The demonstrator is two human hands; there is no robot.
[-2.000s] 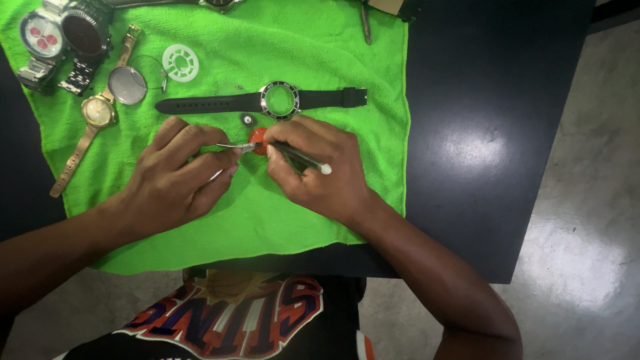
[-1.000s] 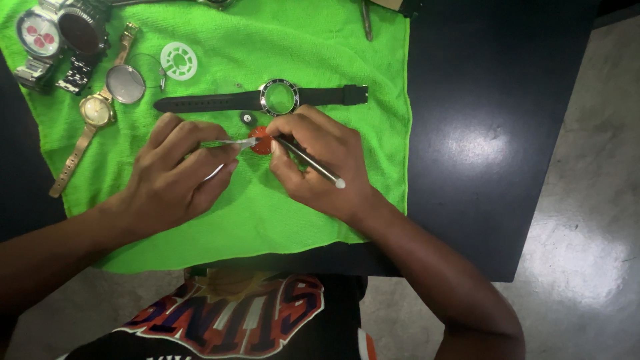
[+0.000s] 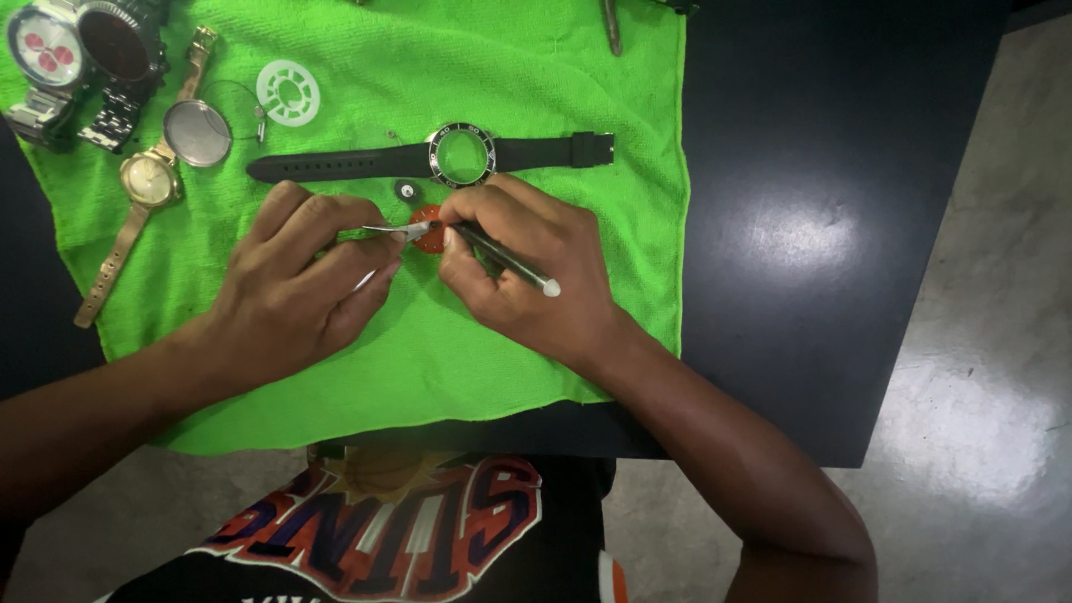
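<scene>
My left hand (image 3: 314, 272) grips a thin metal tool (image 3: 410, 229), perhaps tweezers, whose end lies over an orange-red watch dial (image 3: 430, 241) on the cloth. My right hand (image 3: 532, 255) holds a dark pen-like tool (image 3: 505, 255) with a pale rounded end; its other end is at the dial, close to the metal tool. What lies between the two tips is too small to tell. Just above the dial sits a small dark round part (image 3: 408, 191) with a light centre. Beyond my hands lies a watch case with a black bezel (image 3: 461, 126), open in the middle, on a black strap (image 3: 352, 162).
A green cloth (image 3: 536, 360) covers part of the dark table (image 3: 779, 335). On its left are a gold watch (image 3: 149, 179), a round metal disc (image 3: 197, 133), a white slotted ring (image 3: 288, 93), a silver watch (image 3: 46, 50) and a dark watch (image 3: 121, 46). A slim tool (image 3: 613, 29) lies at the top.
The pen-like tool in my right hand has tilted back and forth slightly. Both hands have stayed at the orange-red dial.
</scene>
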